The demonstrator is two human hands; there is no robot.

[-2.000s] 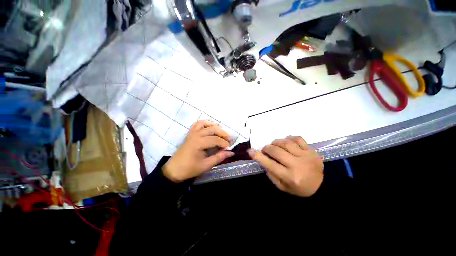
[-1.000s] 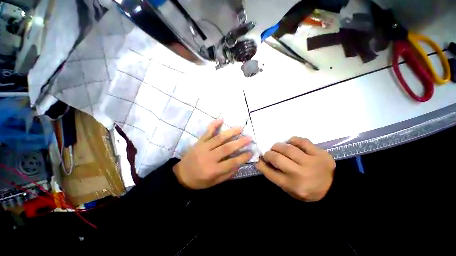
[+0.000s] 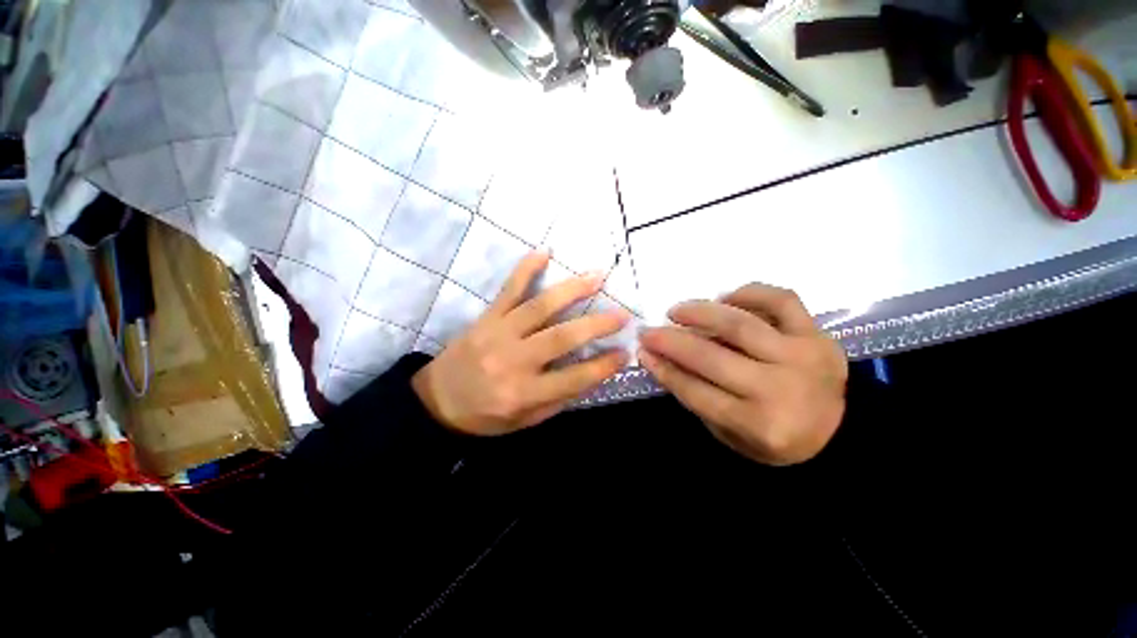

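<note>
The white quilted panel (image 3: 374,187) lies lining side up, with dark stitch lines in squares, from the upper left to the table's front edge. A dark maroon edge (image 3: 297,334) shows at its lower left. My left hand (image 3: 524,355) lies flat on the panel's near corner with its fingers spread. My right hand (image 3: 754,374) has curled fingers, with its fingertips on the corner's right edge. Its thumb is hidden. The sewing machine's presser foot area (image 3: 567,62) is above the panel, away from both hands.
Dark tweezers (image 3: 761,65) lie right of the machine's round metal part. Dark fabric scraps (image 3: 916,44) and scissors with red and yellow handles (image 3: 1054,137) lie at the upper right. Brown taped cardboard (image 3: 206,361) is at the left. A tape measure strip (image 3: 973,324) runs along the front edge.
My left hand has gone from pinching the maroon edge to lying flat on the panel. The maroon strip between my hands no longer shows. The white corner lies there now. The view has shifted.
</note>
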